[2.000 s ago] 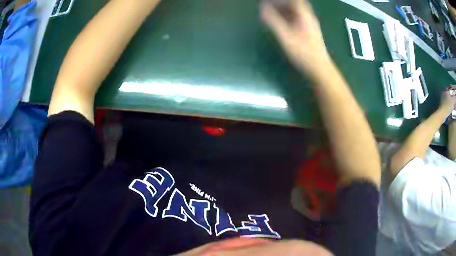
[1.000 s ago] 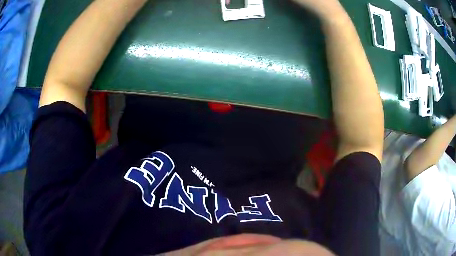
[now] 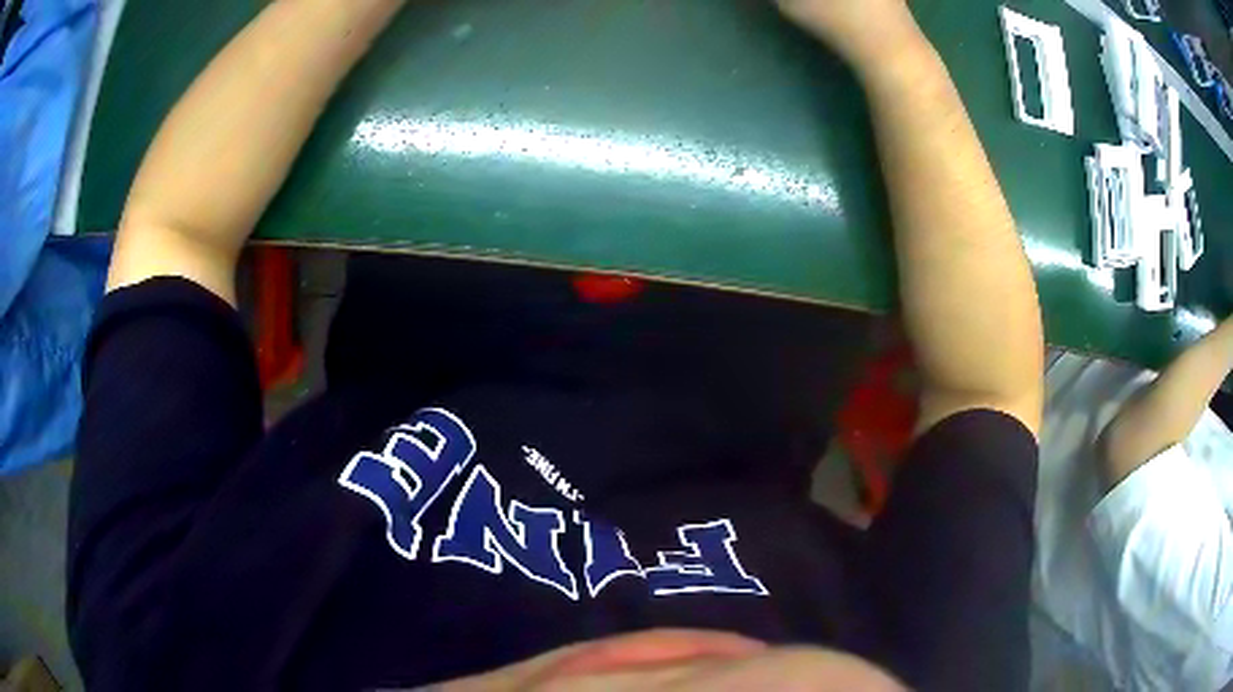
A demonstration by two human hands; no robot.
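Note:
My left forearm reaches up over the dark-green worktop (image 3: pixel 541 203), and my left hand is beyond the top edge of the picture. My right forearm also reaches up. Only the wrist end and base of my right hand (image 3: pixel 836 14) show at the top edge; its fingers are cut off. What either hand holds cannot be seen. A white rectangular frame (image 3: pixel 1037 70) lies on the worktop to the right of my right arm.
Several white frames (image 3: pixel 1116 203) lie piled farther right, by a pale curved strip. More units show beyond it. A person in a white shirt (image 3: pixel 1174 541) sits at the right, one arm at the worktop. Blue sheeting (image 3: pixel 41 162) hangs at the left. Red stool parts (image 3: pixel 872 426) show below.
The white frame seen at the top centre one second ago is out of view. My right hand, seen two seconds ago, is now mostly beyond the top edge. The view has shifted.

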